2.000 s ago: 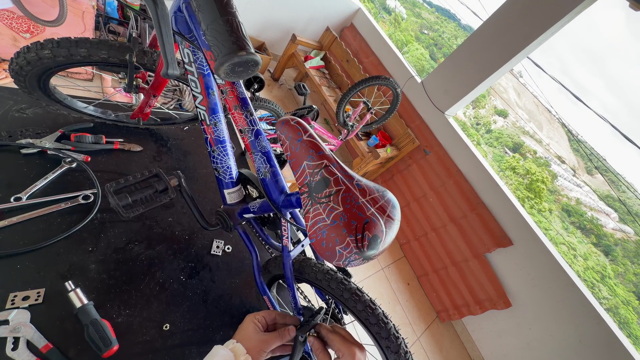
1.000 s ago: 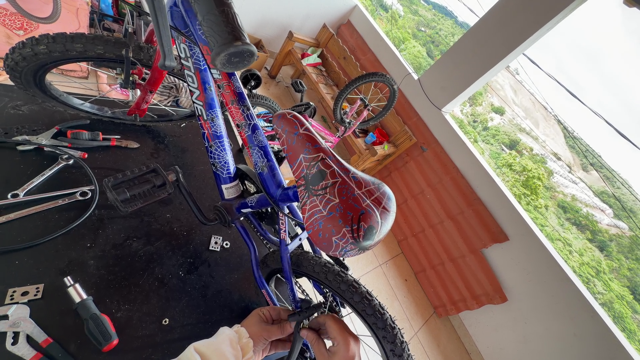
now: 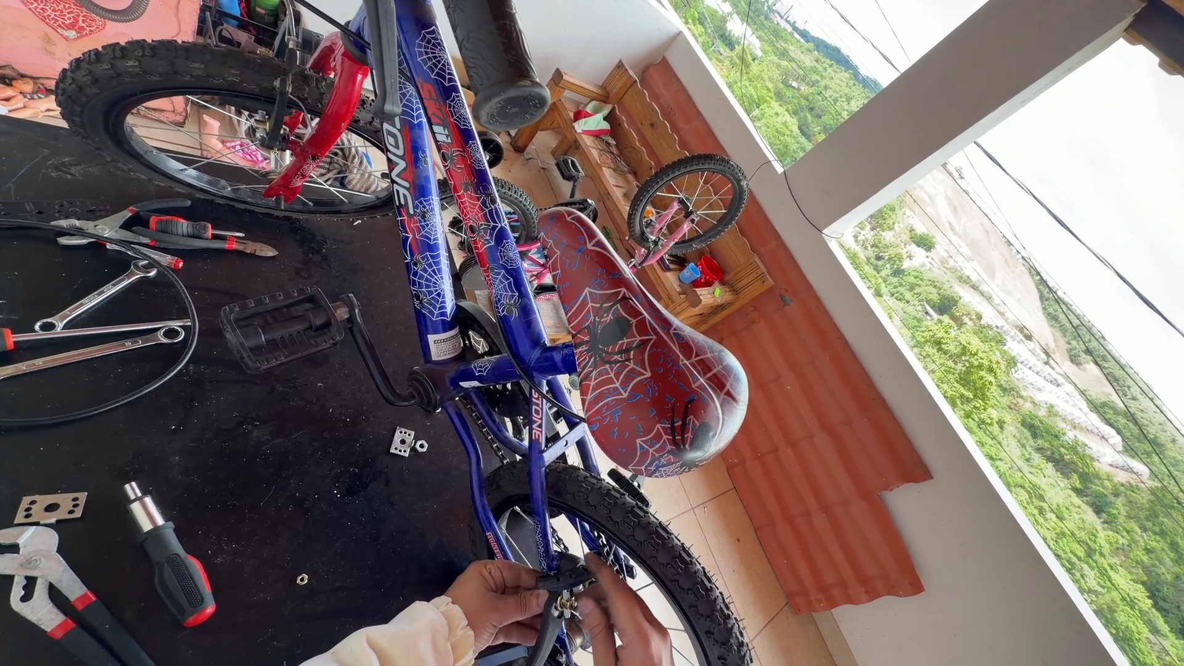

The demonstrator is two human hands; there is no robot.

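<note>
A blue and red child's bicycle (image 3: 427, 213) with a spider-web saddle (image 3: 647, 361) stands beside the black tabletop. At the bottom centre, my left hand (image 3: 504, 601) pinches a small black part (image 3: 564, 578) beside the rear wheel's tyre (image 3: 638, 536); what the part is exactly, I cannot tell. My right hand (image 3: 624, 615) is at the other side of it, fingers bent around small metal fittings (image 3: 566, 606) below the black part. The fingers partly hide these fittings, so the right hand's grip is unclear. A black pedal (image 3: 287, 328) juts over the tabletop.
The black tabletop (image 3: 305, 462) bears a nut driver (image 3: 171, 555), adjustable pliers (image 3: 55, 583), combination wrenches (image 3: 92, 356), a black cable (image 3: 190, 324), more pliers (image 3: 139, 227), perforated metal plates (image 3: 51, 507) and small nuts (image 3: 302, 580). A pink bicycle (image 3: 684, 203) and wooden bench (image 3: 647, 166) stand behind.
The fingers of my right hand have shifted around the black part, and the metal fittings below it now show. Both hands stay near the rear wheel.
</note>
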